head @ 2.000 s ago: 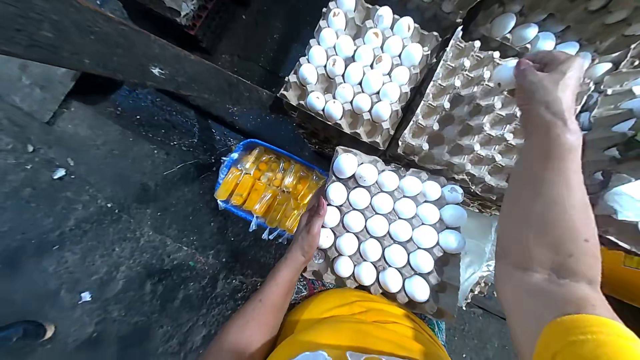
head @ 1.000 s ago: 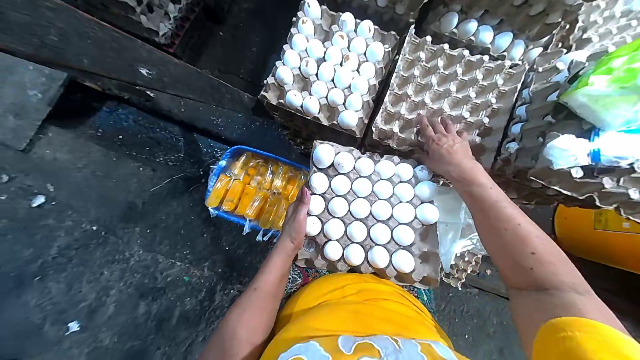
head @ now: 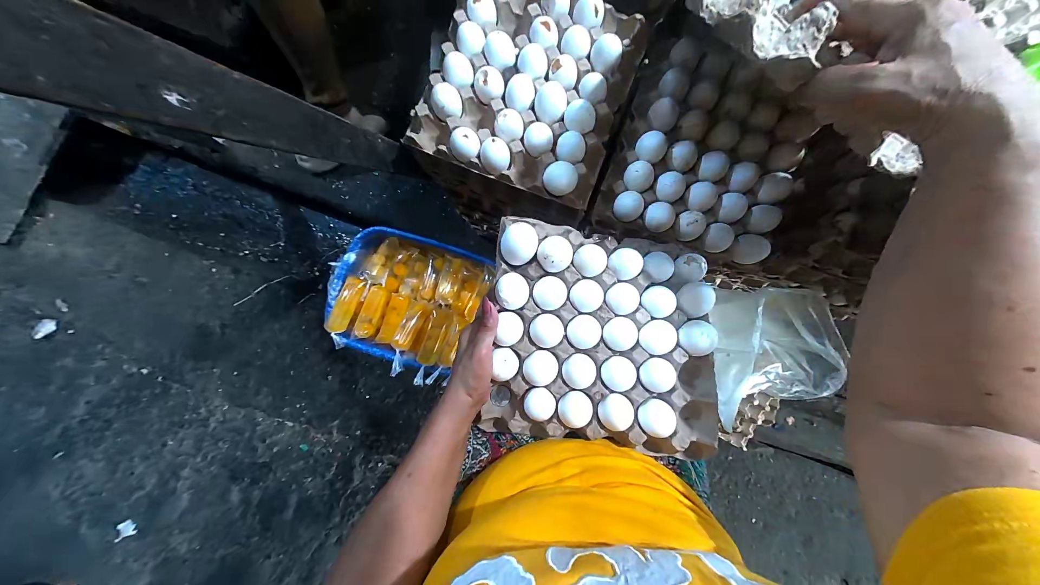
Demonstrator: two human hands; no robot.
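My left hand [head: 475, 353] grips the left edge of a cardboard egg tray [head: 699, 406] held against my waist. White eggs [head: 585, 331] fill most of it; a few cups at the right and one at the lower left hold none. My right hand [head: 902, 65] is raised at the top right, fingers bent around the edge of what looks like an egg tray [head: 731, 24] with clear plastic on it; its hold is partly out of frame. Below that hand, a shaded tray of eggs [head: 701, 197] lies on a stack. Left of it, another tray [head: 422, 134] holds eggs, some cracked or stained.
A blue basket [head: 374, 349] of bagged yellow items [head: 410, 301] stands left of the held tray. A clear plastic bag [head: 780, 341] lies to its right. A dark beam [head: 203, 89] crosses the upper left, with another person's leg and foot [head: 301, 49] beyond it.
My right hand has moved up and right from the empty tray's near edge. That tray no longer covers its stack, and eggs show there. My left hand still holds the egg tray.
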